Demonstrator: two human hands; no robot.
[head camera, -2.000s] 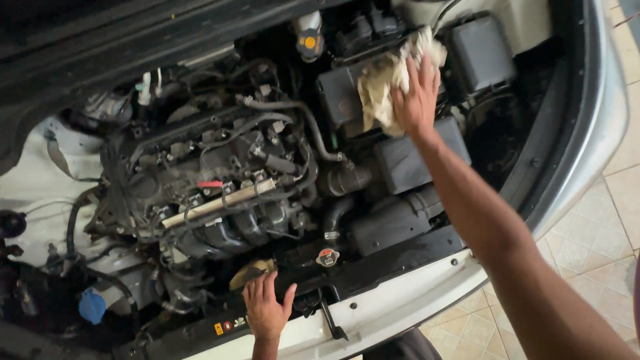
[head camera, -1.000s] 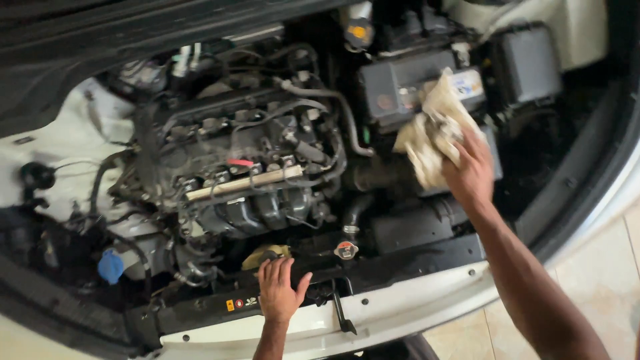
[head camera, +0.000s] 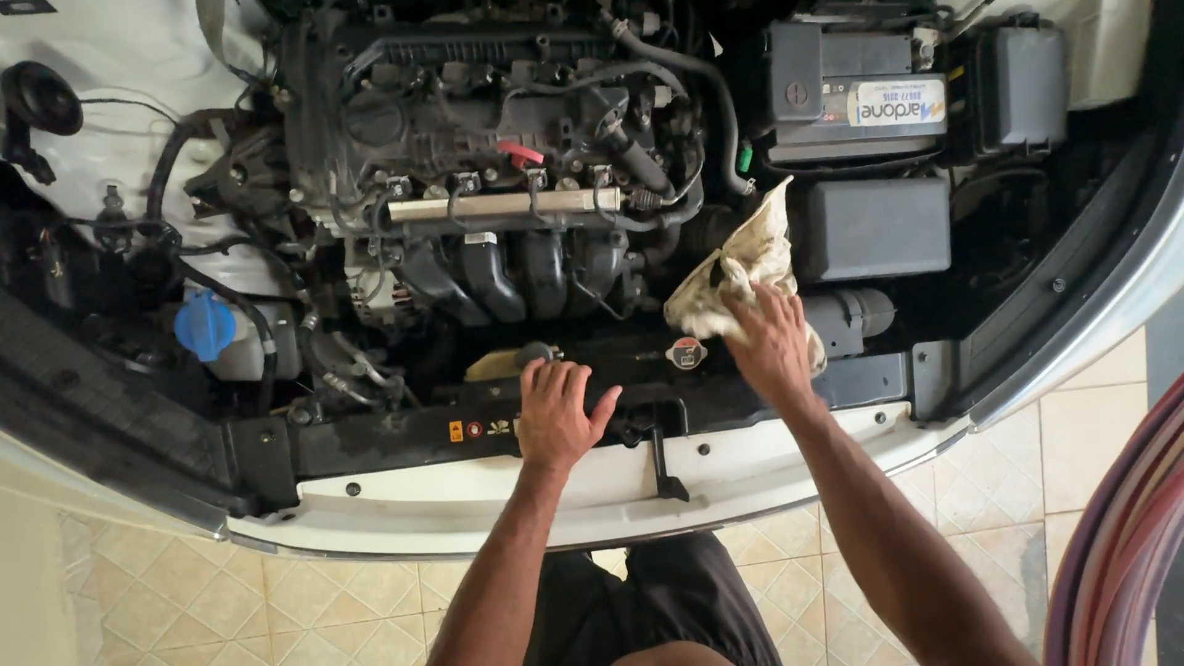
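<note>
My right hand grips a stained, cream-coloured cloth, which spreads over the front of the engine bay, right of the radiator cap and against the intake duct. My left hand rests on the black front panel with its thumb spread, holding nothing that I can see; its fingertips reach the dark cap of a yellowish reservoir. Behind the hands lies the engine, with a metal fuel rail and a red clip on it.
A car battery sits at the back right, beside a black fuse box. In front of it is a dark box cover. A blue cap tops a reservoir at left. A hood latch lever stands at the white front edge.
My right hand has brought the cloth from the battery forward to beside the radiator cap. My left hand stays at the front panel. The view has shifted.
</note>
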